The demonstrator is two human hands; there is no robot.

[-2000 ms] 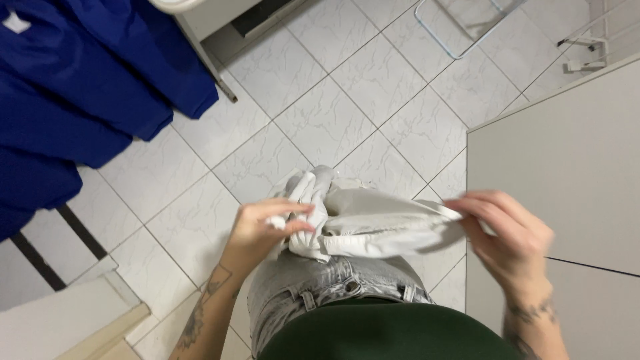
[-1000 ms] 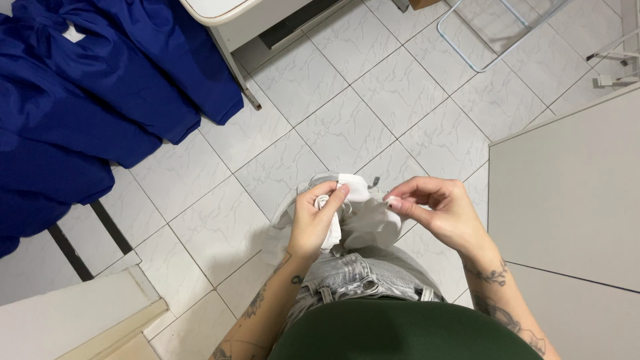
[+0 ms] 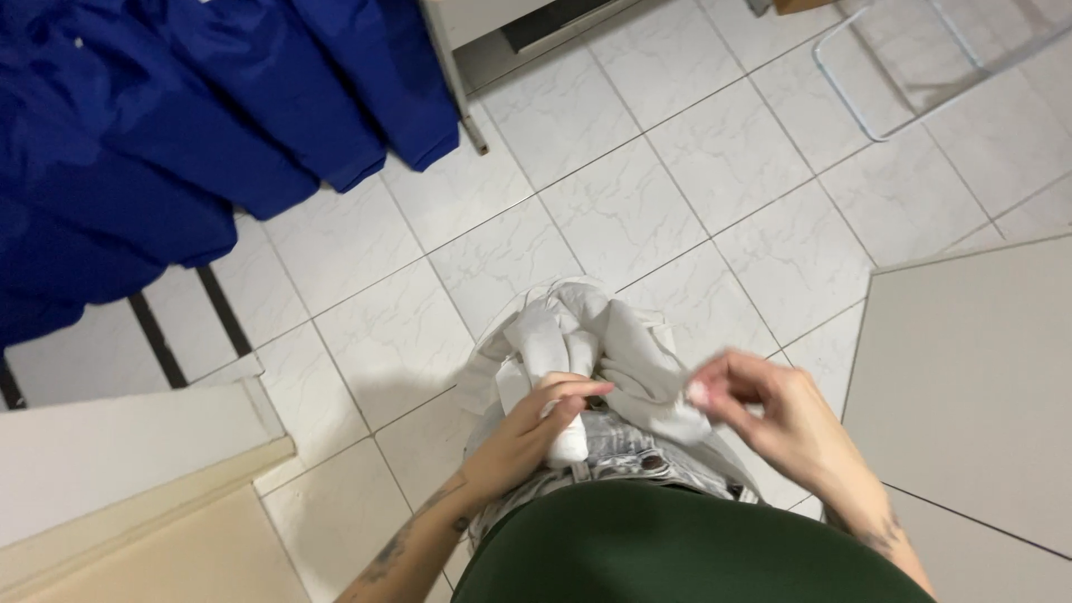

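Note:
A bunched white cloth garment (image 3: 578, 327) hangs in front of my grey jeans (image 3: 624, 448), its folds spread between my hands. My left hand (image 3: 536, 419) holds a gathered part of the white fabric at the waist, with a white end showing below the fingers. To the right, my right hand (image 3: 754, 402) is slightly blurred; thumb and index finger are pinched on a small white piece at the garment's right edge. The lower part of the garment is hidden behind its folds.
Blue garments (image 3: 167, 126) hang at the upper left, beside a table leg (image 3: 469, 109). A pale panel (image 3: 963, 377) stands at the right, and a metal frame (image 3: 879, 134) lies at the upper right. A cream ledge (image 3: 151, 502) juts in at the lower left. White tiles (image 3: 578, 184) cover the floor.
Both hands have moved farther apart than one second ago, and more of the white garment shows between them. Two seconds ago, fabric was stretched from hand to hand.

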